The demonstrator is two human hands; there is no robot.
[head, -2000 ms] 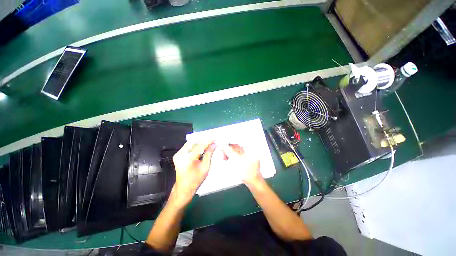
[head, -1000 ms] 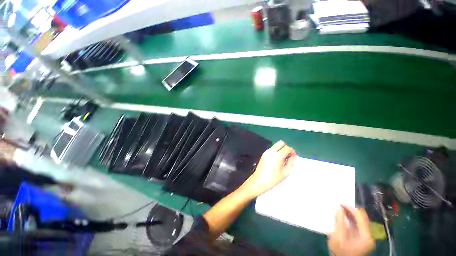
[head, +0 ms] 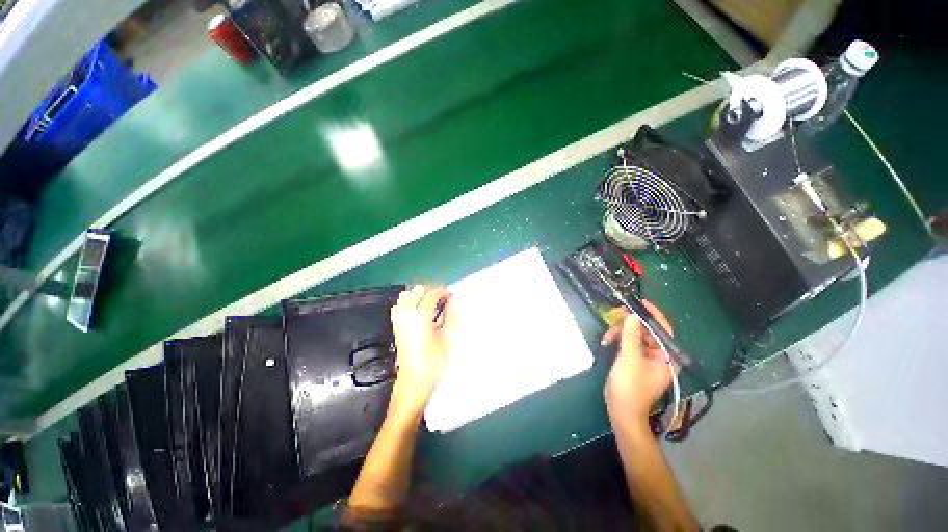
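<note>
A solar panel (head: 509, 338) lies white back up on the green bench. My left hand (head: 420, 338) is at its left edge, beside the nearest black back cover (head: 338, 400). Its fingertips are bent close together over a small dark spot; whether they pinch a wire is unclear. My right hand (head: 637, 369) is right of the panel, at the iron stand (head: 595, 272), with fingers closed around the dark handle of the soldering iron (head: 665, 341). The iron's tip is not clearly visible. A pale feed tube (head: 653, 324) runs over this hand.
More back covers (head: 198, 416) are fanned out leftward. A bench fan (head: 644, 203) and black box (head: 754, 234) with a white spool (head: 764, 107) stand right, beside a bottle (head: 847, 78). A face-up panel (head: 89, 281) lies far left. A red can (head: 231, 40) stands at the back.
My right hand has moved off the panel to the iron stand and closed on the iron. My left hand stays by the panel's left side. The view has swung back to the right.
</note>
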